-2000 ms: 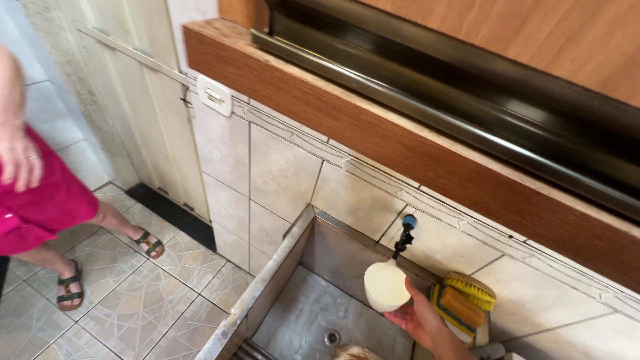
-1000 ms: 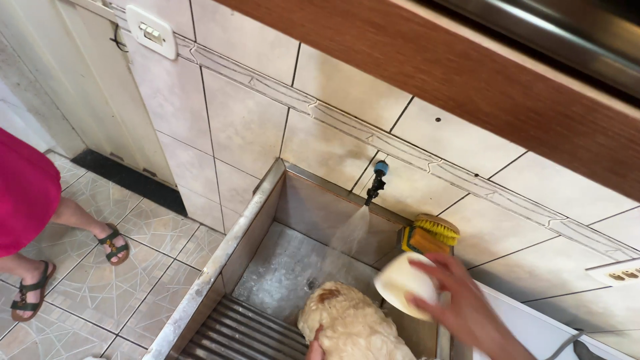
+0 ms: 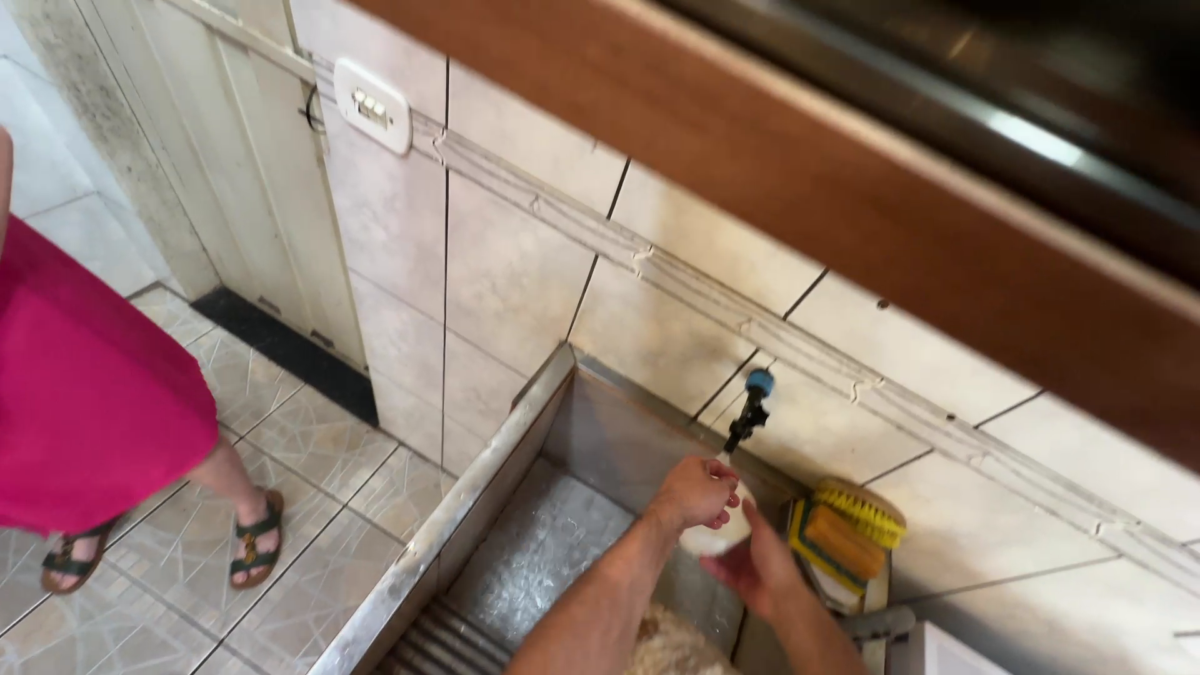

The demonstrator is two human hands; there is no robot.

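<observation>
My right hand (image 3: 750, 567) holds a white plastic container (image 3: 717, 536) from its right side, just under the black tap (image 3: 747, 419) with a blue collar. Over the container's near left rim is my left hand (image 3: 698, 497), fingers curled; whether they grip anything cannot be told. Below my forearms, a cream-coloured, fluffy wet thing (image 3: 675, 647) shows in part in the metal sink (image 3: 553, 534). A thin stream from the tap reaches the container.
Sponges (image 3: 844, 544) and a yellow-bristled brush (image 3: 862, 511) lie at the sink's right corner. A wooden cabinet edge (image 3: 750, 178) crosses above. A person in a pink garment (image 3: 94, 394) stands at left on the tiled floor, near a door (image 3: 244, 169).
My left hand has moved from the fluffy thing up to the container. The container, tilted to the side a second ago, is back beneath the tap in my right hand.
</observation>
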